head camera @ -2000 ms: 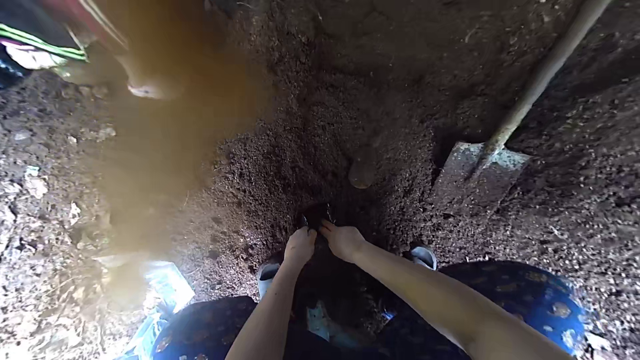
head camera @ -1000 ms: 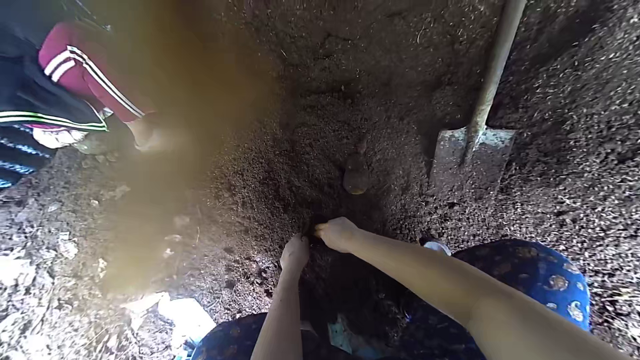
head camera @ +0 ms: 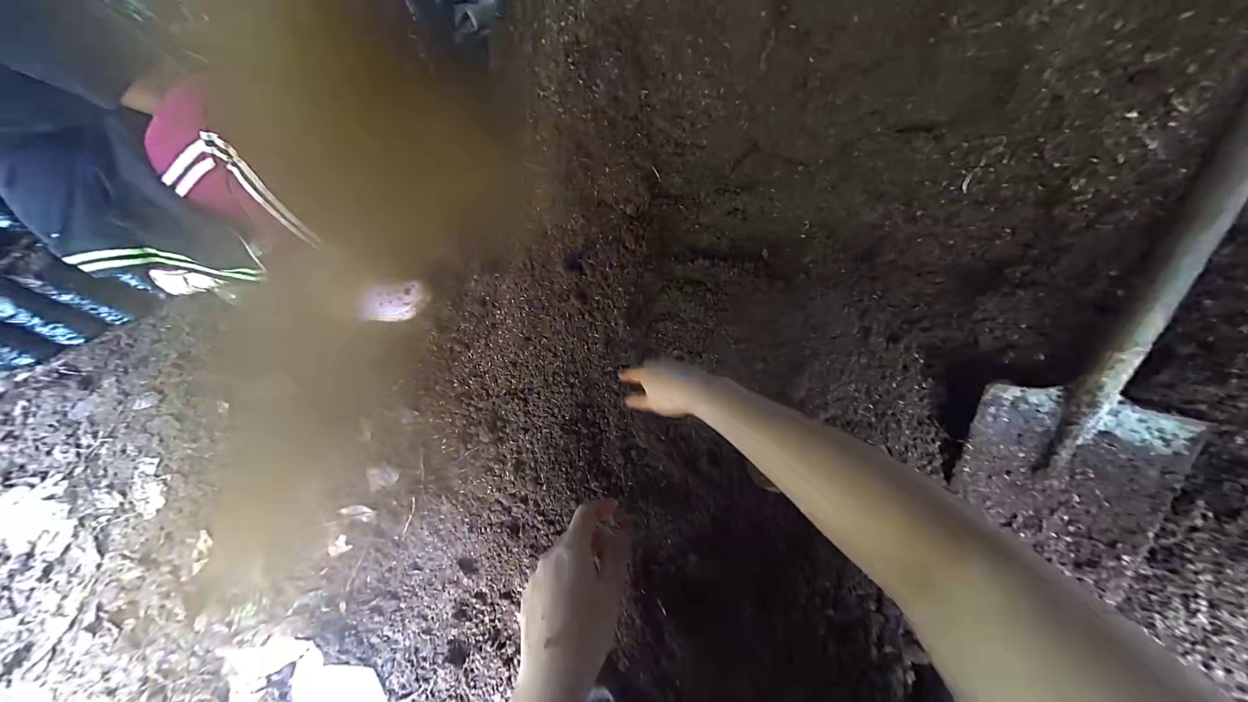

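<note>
Dark crumbly soil covers the ground around both hands. My right hand reaches out over it near the middle of the view, fingers apart, with nothing seen in them. Lower down is my left hand, its fingers bent over the soil; part of its palm side is hidden, so whether it holds anything does not show. Beneath my right forearm, the edge of a small roundish object peeks out, mostly hidden.
A shovel stands at the right, its metal blade partly covered with soil. At the upper left is another person in dark clothing with striped maroon fabric. Pale litter lies at lower left. A brown smear blurs the left part of the view.
My hands were close together at a dark spot in the soil and are now apart, the right one farther forward. The view has shifted.
</note>
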